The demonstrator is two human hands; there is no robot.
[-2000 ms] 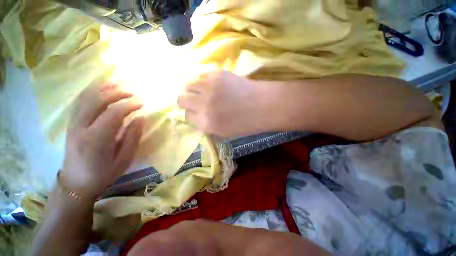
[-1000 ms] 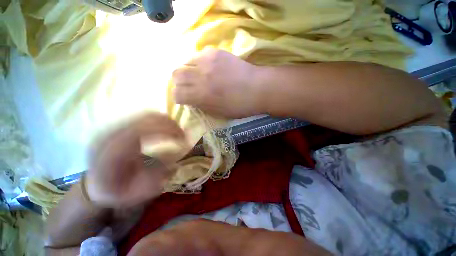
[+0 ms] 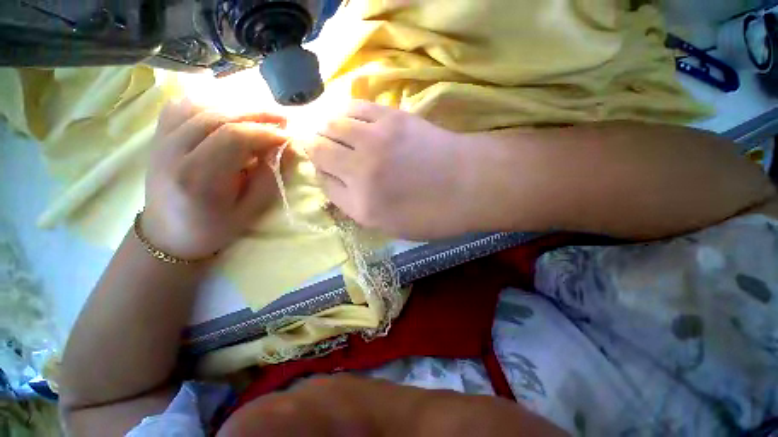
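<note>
Pale yellow fabric (image 3: 503,60) lies in folds under and behind both hands. A strip of cream lace trim (image 3: 375,277) runs down from between the hands and over the table's front edge. My left hand (image 3: 213,175) has its fingertips pinched at the cloth and lace, below the lamp glare. My right hand (image 3: 384,171) is closed on the fabric and lace beside it, the fingertips of both hands nearly touching. The glare washes out the exact grip. The sewing machine head (image 3: 111,34) with its round dark knob (image 3: 292,75) is just above the fingers.
Dark blue thread snips (image 3: 706,68) lie at the upper right, near a dark looped object (image 3: 759,38). The grey front edge (image 3: 461,254) of the table has a marked strip along it. A red apron (image 3: 444,320) is below it. More pale material is at the far left.
My left hand has moved up and right from the front edge to meet my right hand at the lace. The machine head shows lower and larger in view.
</note>
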